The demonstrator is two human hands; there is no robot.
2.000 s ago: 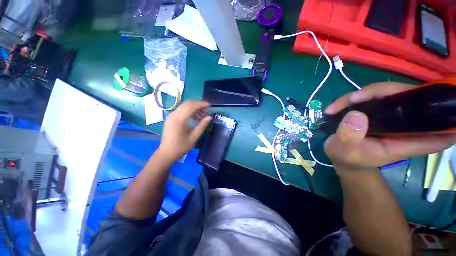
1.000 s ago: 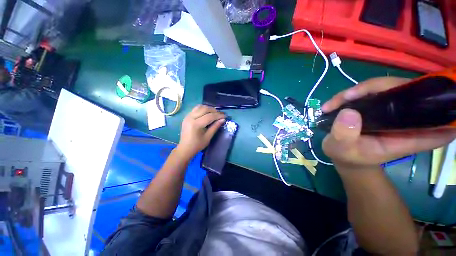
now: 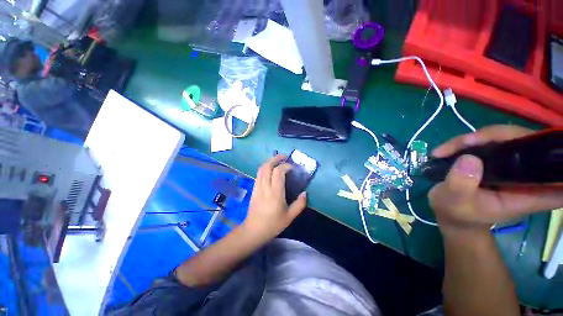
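My left hand [image 3: 271,196] is closed around a flat black battery unit [image 3: 299,178] at the bench edge; its pale, shiny end points away from me and the fingers hide much of it. My right hand [image 3: 475,185] holds a thick black powered hand tool [image 3: 525,162], cut off by the right edge. The tool's narrow tip is beside a heap of green circuit boards [image 3: 387,171]. A glossy black smartphone [image 3: 316,122] lies above the battery unit.
Masking tape strips [image 3: 395,216] and a white cable [image 3: 426,133] lie by the boards. A tape roll [image 3: 239,120], a green-rimmed spool [image 3: 192,97], a grey post [image 3: 308,46], a purple-ringed fan [image 3: 368,37] and a red tray [image 3: 426,52] stand behind. A person [image 3: 46,92] is at far left.
My left hand has moved from the far end of the battery unit down around its side and grips it. The view has shifted, so bench items appear further right. My right hand still holds the tool.
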